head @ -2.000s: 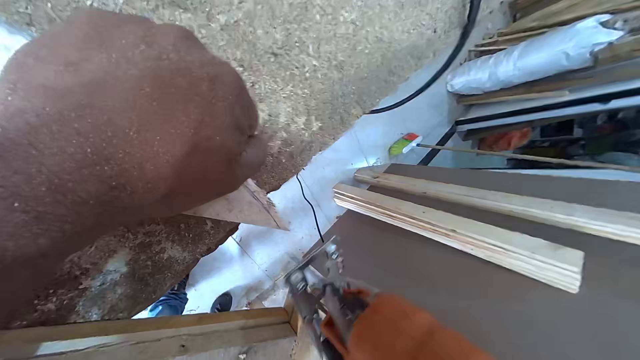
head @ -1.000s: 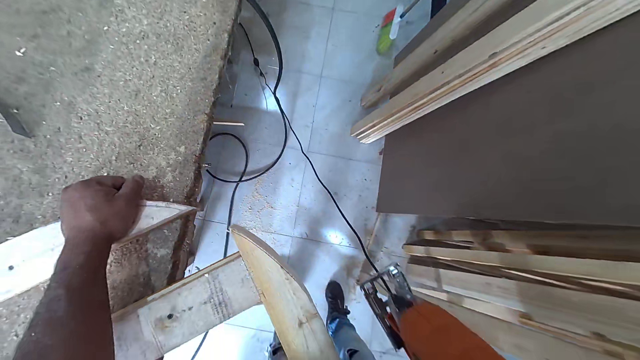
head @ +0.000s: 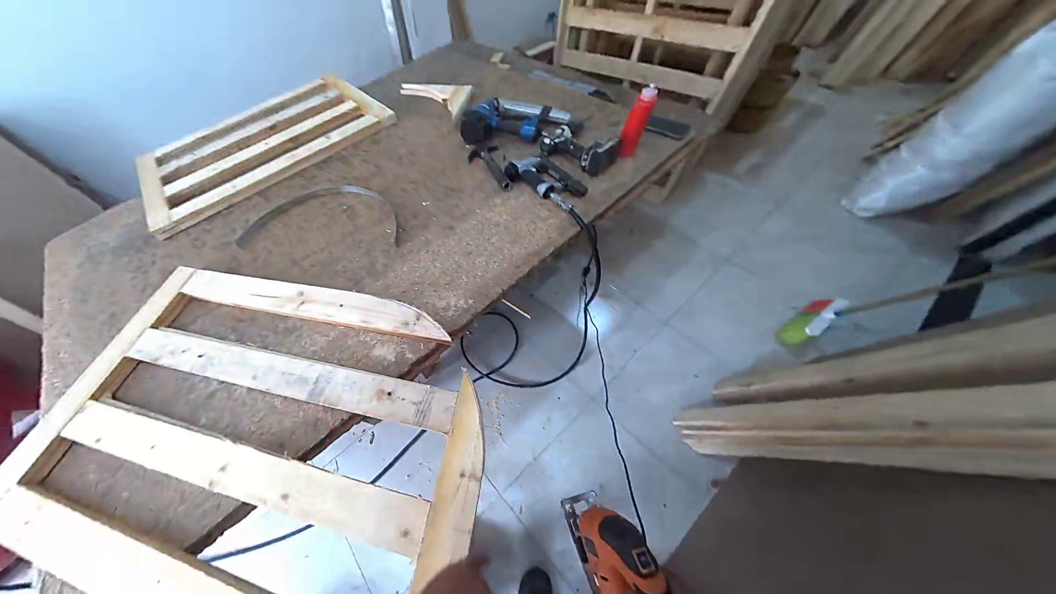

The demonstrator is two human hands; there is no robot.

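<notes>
My left hand (head: 459,577) shows only in part at the bottom edge, gripping the lower end of the curved end board of a slatted wooden frame (head: 247,470). The frame lies partly on the speckled worktable (head: 462,247) and juts past its edge. Its far rail ends in a rounded tip, apart from the end board's pointed tip. An orange and black corded jigsaw (head: 615,549) is in my right hand (head: 675,584), which is mostly hidden behind the tool and cut off. The jigsaw is over the floor, to the right of the frame, not touching it.
Farther along the worktable are a smaller slatted frame (head: 264,157), a curved metal strip (head: 330,191), a hammer (head: 492,167), power tools (head: 507,122) and a red bottle (head: 638,122). A black hose (head: 596,272) loops to the tiled floor (head: 660,355). Boards (head: 874,421) lie at right.
The jigsaw has stayed in my right hand. My left hand has moved from the frame's rounded rail to its curved end board. The view has swung widely toward the table.
</notes>
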